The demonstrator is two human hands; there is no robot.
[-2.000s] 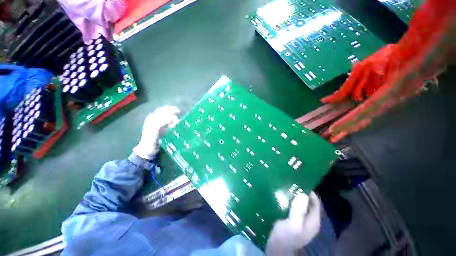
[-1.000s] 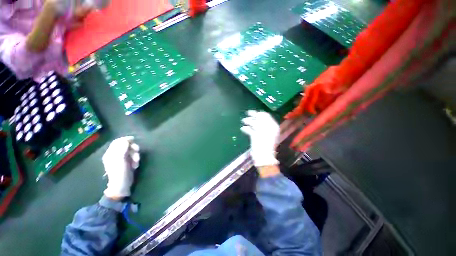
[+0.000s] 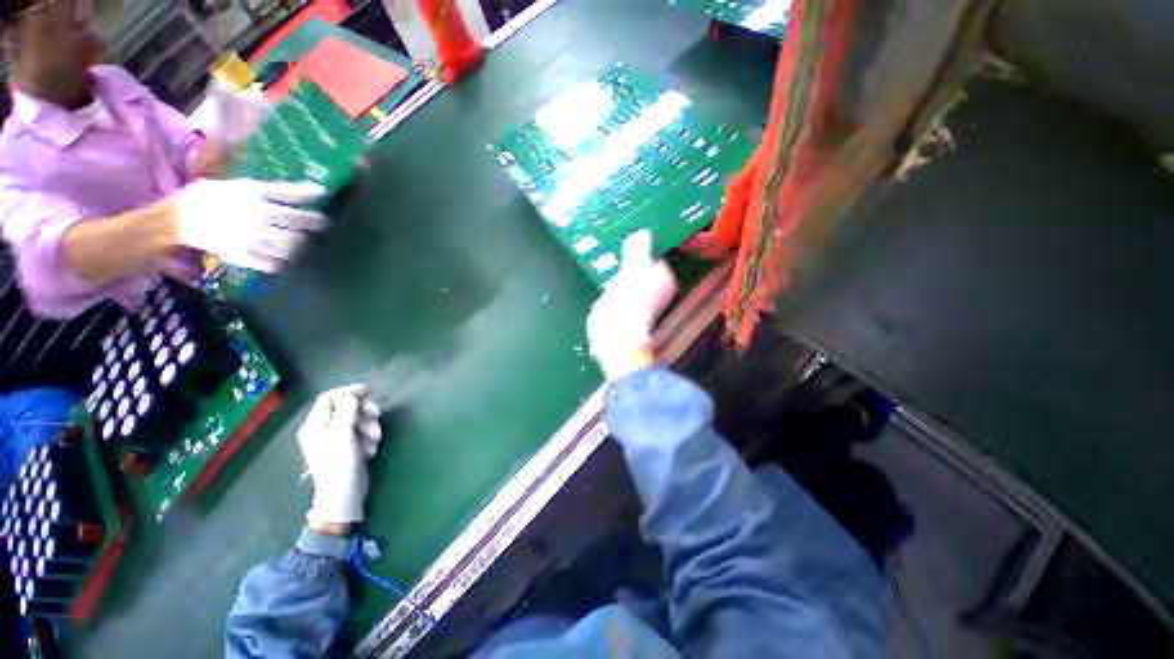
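Observation:
A green circuit board [image 3: 650, 167] with white marks and bright glare lies on the green conveyor, its near corner by my right hand. My right hand [image 3: 631, 306], in a white glove, has its fingertips over that near edge; whether they grip it is hidden. My left hand [image 3: 341, 457], gloved, is empty at the lower left with curled fingers, apart from any board. A thin blue cord [image 3: 386, 586] hangs at my left wrist.
Across the conveyor [image 3: 451, 348], a person in pink [image 3: 97, 193] holds another green board [image 3: 303, 135]. Boards with black capacitors [image 3: 142, 361] stand at left. A ragged red curtain flap [image 3: 773, 167] hangs right of the board. A metal rail [image 3: 515, 496] edges the conveyor.
My right hand has moved forward to the board's near edge. The board I held earlier has left my hands. The person in pink now holds a board at the far left.

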